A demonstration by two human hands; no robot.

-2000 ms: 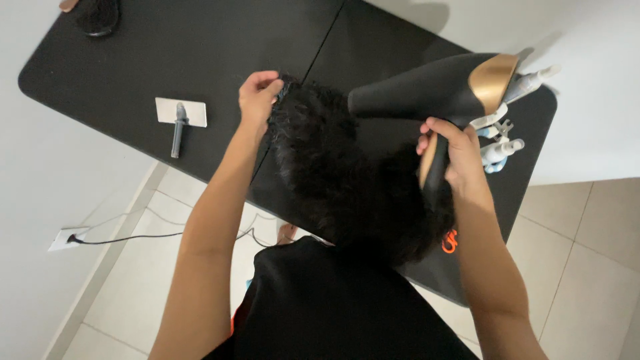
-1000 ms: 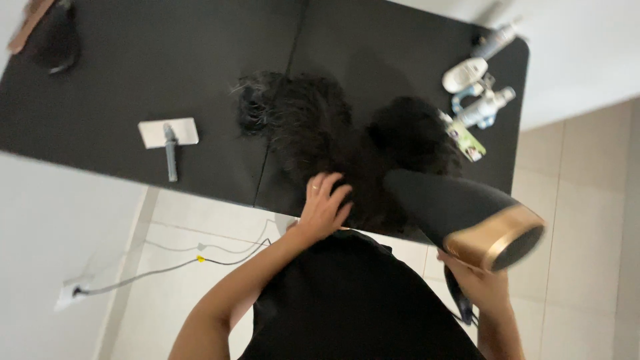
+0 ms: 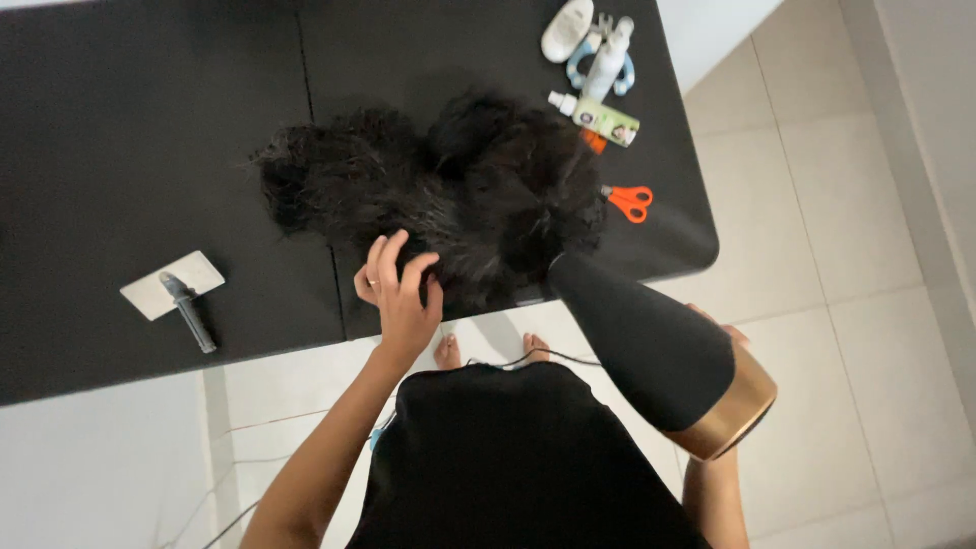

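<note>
A black, shaggy-coated animal, which looks like a small dog, lies on the dark table; its head cannot be made out. At the near edge of the coat is my left hand, fingers spread and curved, fingertips at the fur. My right hand holds a black and gold hair dryer, whose body hides the handle and most of the hand. The dryer's nozzle points up and left, close to the fur's lower right side. Orange-handled scissors lie just right of the fur.
A slicker brush lies on the table at left. At the far right are a green-labelled spray bottle, a white spray bottle, a white oval object and a blue-and-white ring. A black cable runs below the table edge.
Two seconds ago my left hand was at the fur's left end; now it is at the near edge. The dryer has gone from above the fur's right part to its near right side.
</note>
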